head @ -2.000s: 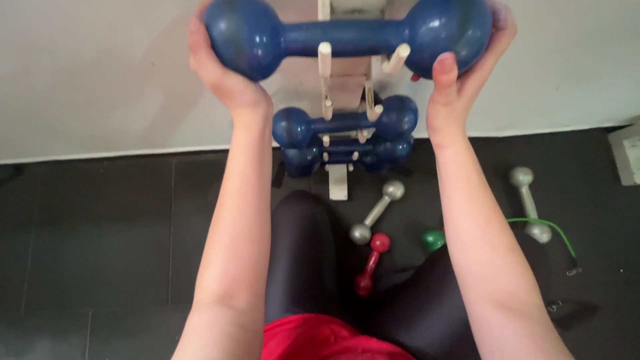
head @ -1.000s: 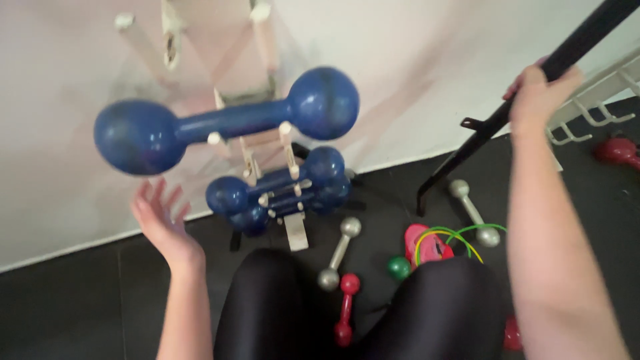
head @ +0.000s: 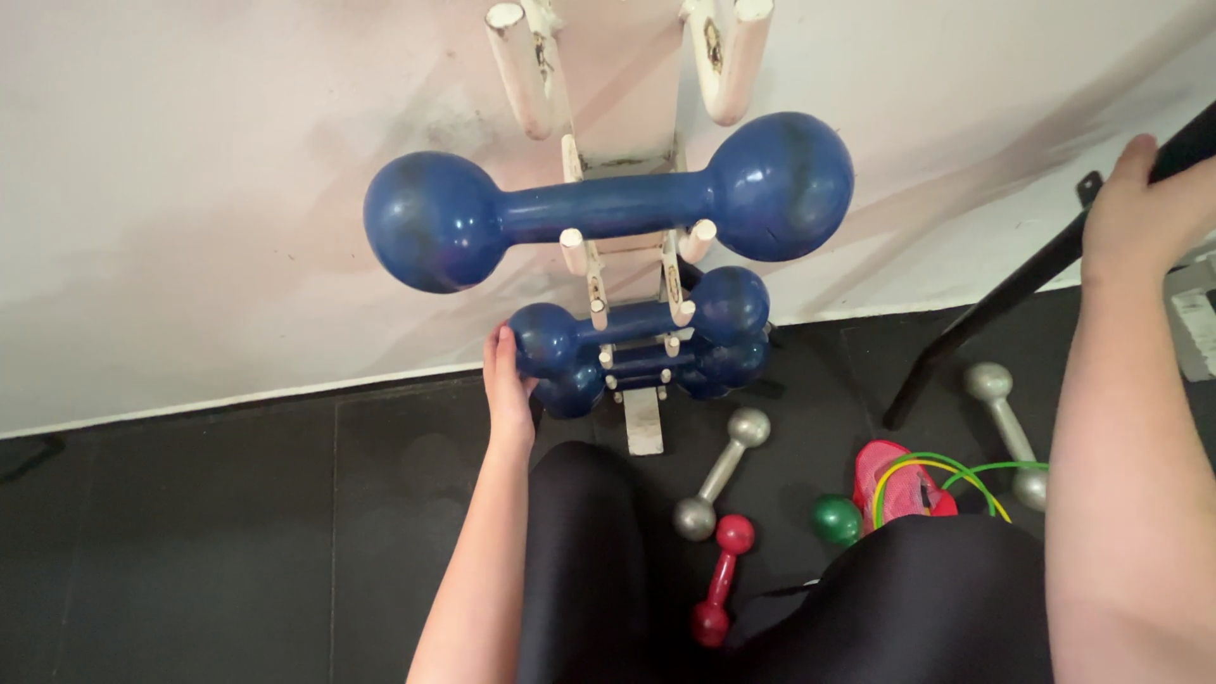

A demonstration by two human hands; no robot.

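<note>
A large blue dumbbell (head: 608, 207) rests across the prongs of a white dumbbell rack (head: 622, 114) against the wall. Below it, several more blue dumbbells (head: 627, 325) lie on lower prongs. My left hand (head: 508, 385) touches the left ball of the upper one of these, its fingers along the outer side; whether it grips is unclear. At the right edge, my right hand (head: 1140, 214) is closed around a slanting black metal bar (head: 997, 309), whose lower end reaches down to the floor.
On the black floor lie a grey dumbbell (head: 722, 475), a red dumbbell (head: 724, 579), another grey dumbbell (head: 1009, 432), a green ball-shaped end (head: 838, 520) and a pink shoe (head: 893, 480) with green and yellow tubing (head: 936, 459). White prongs (head: 518, 66) jut out above the large dumbbell.
Both hands have left the large blue dumbbell, which they held two seconds ago. My left hand has moved down to a lower dumbbell. My right hand has gone to the black bar.
</note>
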